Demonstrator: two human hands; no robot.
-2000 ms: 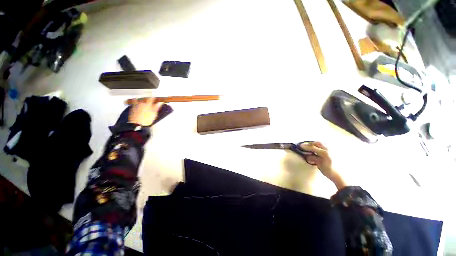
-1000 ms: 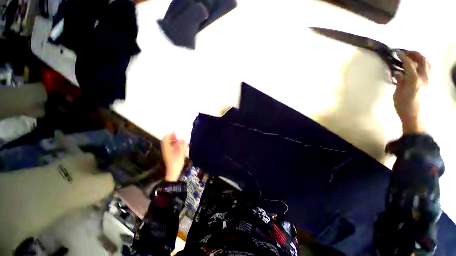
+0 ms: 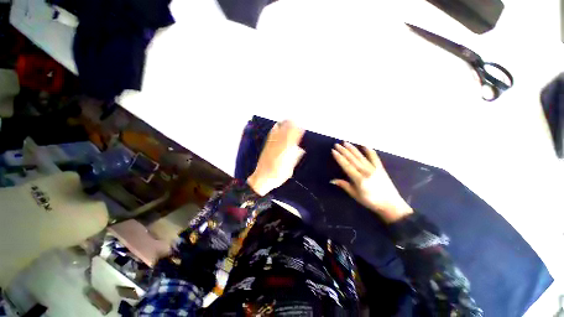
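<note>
A large dark navy cloth (image 3: 470, 217) lies along the near edge of the white table, with thin white thread lines on it. My left hand (image 3: 279, 158) is at the cloth's upper left corner with its fingers bent; whether it pinches the cloth is unclear. My right hand (image 3: 368, 181) lies on the cloth to the right, fingers spread and palm down. Black-handled shears (image 3: 461, 52) lie at the upper right on the white table, and no hand touches them.
The white table (image 3: 334, 68) reaches beyond the cloth. A dark block (image 3: 473, 13) is at the top right, and part of a dark object (image 3: 555, 111) is at the right rim. Dark garments (image 3: 117, 49) hang over the left edge. A dark scrap (image 3: 244, 9) is at the top.
My right hand has let go of the shears and come down onto the cloth. My left hand has moved from the table edge onto the cloth. The cloth's pointed upper corner no longer shows.
</note>
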